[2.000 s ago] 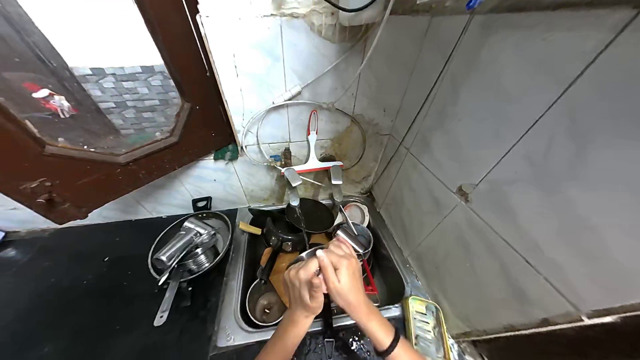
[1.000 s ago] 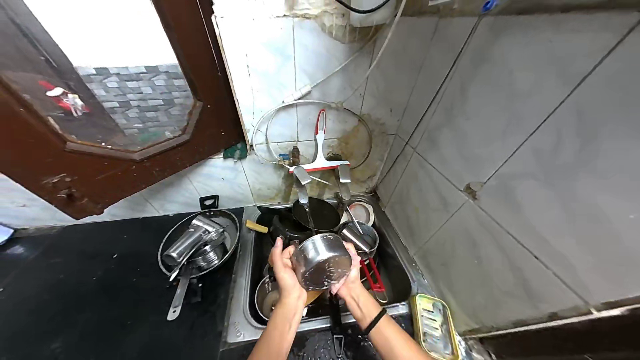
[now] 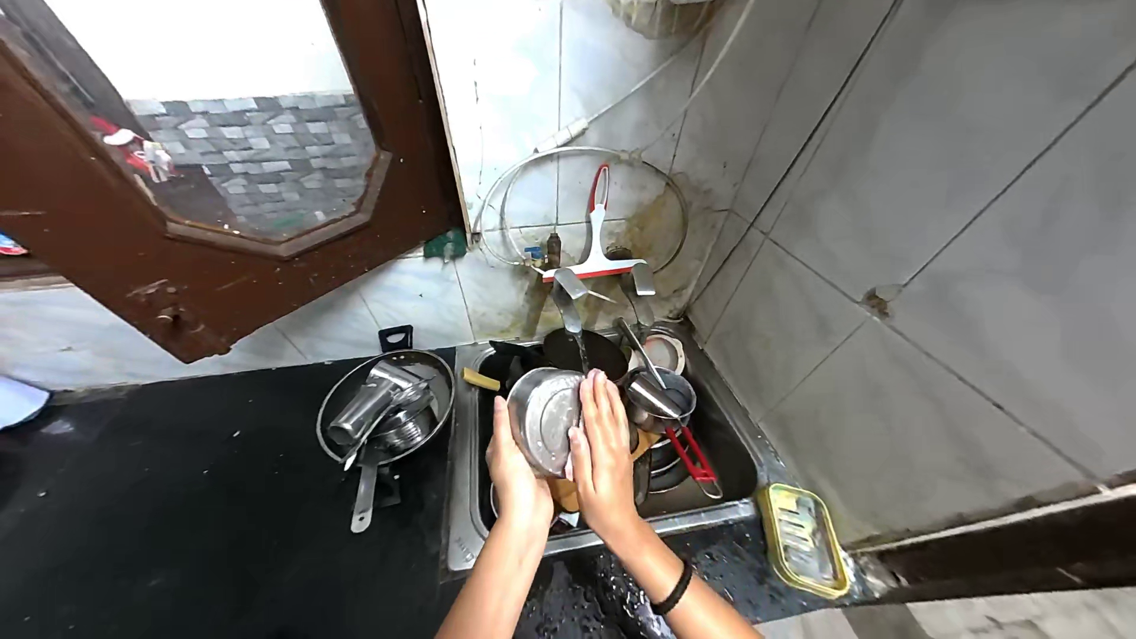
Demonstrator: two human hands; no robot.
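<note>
Over the sink, a round steel bowl [image 3: 543, 419] is tilted with its flat base facing up and toward me. My left hand [image 3: 517, 470] grips its left and lower side. My right hand [image 3: 602, 453] lies along its right side, fingers extended against the metal. A thin stream of water runs from the left faucet [image 3: 570, 297] just behind the bowl. Below and behind, the steel sink [image 3: 737, 510] holds dark pans, a steel pot [image 3: 661, 399] with a utensil in it, and a red-handled utensil [image 3: 694, 457].
On the black counter at left, a pan [image 3: 448, 390] holds steel cups and bowls. A yellow-rimmed container [image 3: 803, 540] sits at the sink's right front corner. A white and red squeegee [image 3: 596, 235] stands behind the faucets. A brown door [image 3: 293, 284] hangs over the counter's back left.
The bowl was between both hands one second ago, base less tilted; it has turned, and my right hand now lies flatter along its side. Two seconds ago my hands were close together.
</note>
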